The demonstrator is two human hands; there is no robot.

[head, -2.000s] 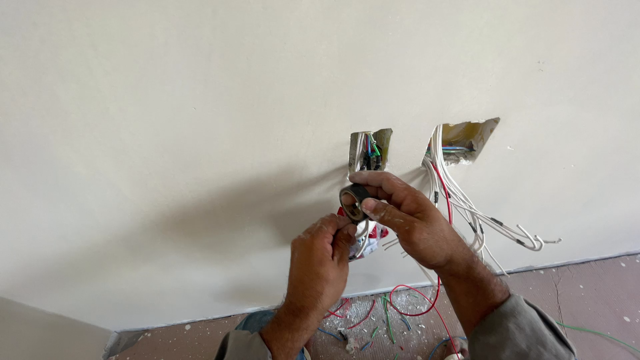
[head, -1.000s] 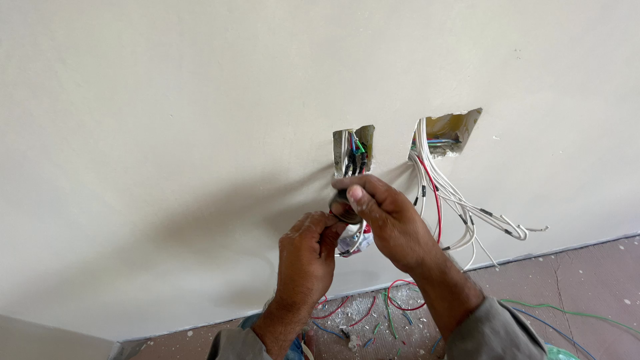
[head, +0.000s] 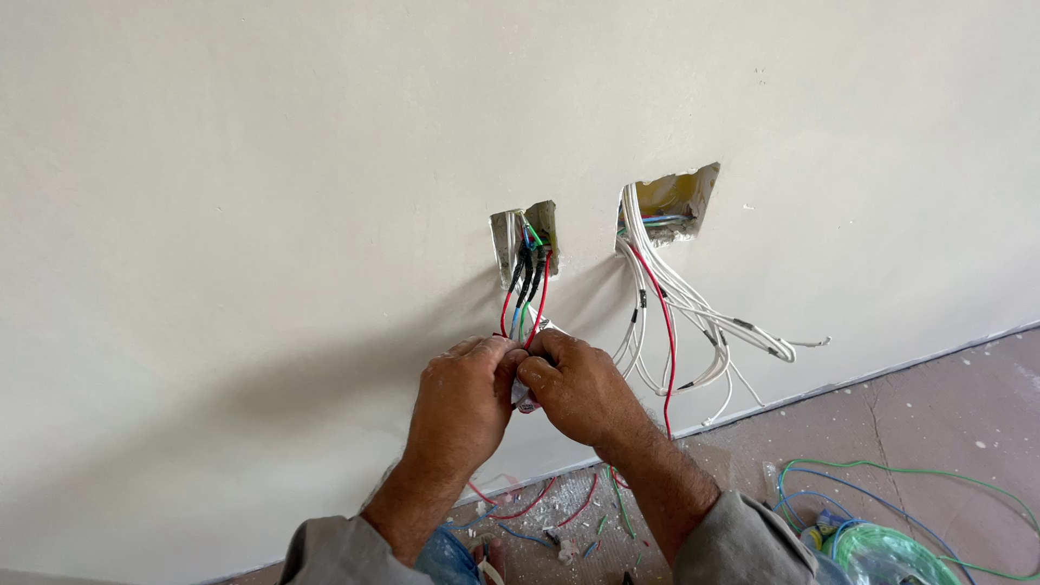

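Just below the left wall opening (head: 500,244), my left hand (head: 465,402) and my right hand (head: 581,390) meet with fingertips pinched together. Coloured electrical wires (head: 542,301), red, blue and green, run from that opening down into both hands' fingers. Black electrical tape (head: 522,268) wraps several of these wires near the opening. Part of a white item with red marks (head: 528,401) shows beneath the fingertips; what it is, I cannot tell. The exact spot gripped is hidden by my fingers. No tape roll can be seen in either hand.
A bundle of white cables (head: 691,313) with one red wire (head: 668,325) hangs from the right wall opening (head: 678,195). Wire scraps (head: 577,504) and white debris lie on the floor below. At the lower right sits a coil of green wire (head: 890,552) in clear plastic, with loose loops.
The dark tape roll seen between my fingers earlier is no longer in sight. Both hands now pinch close together lower on the wires, leaving the taped wires at the left opening more exposed.
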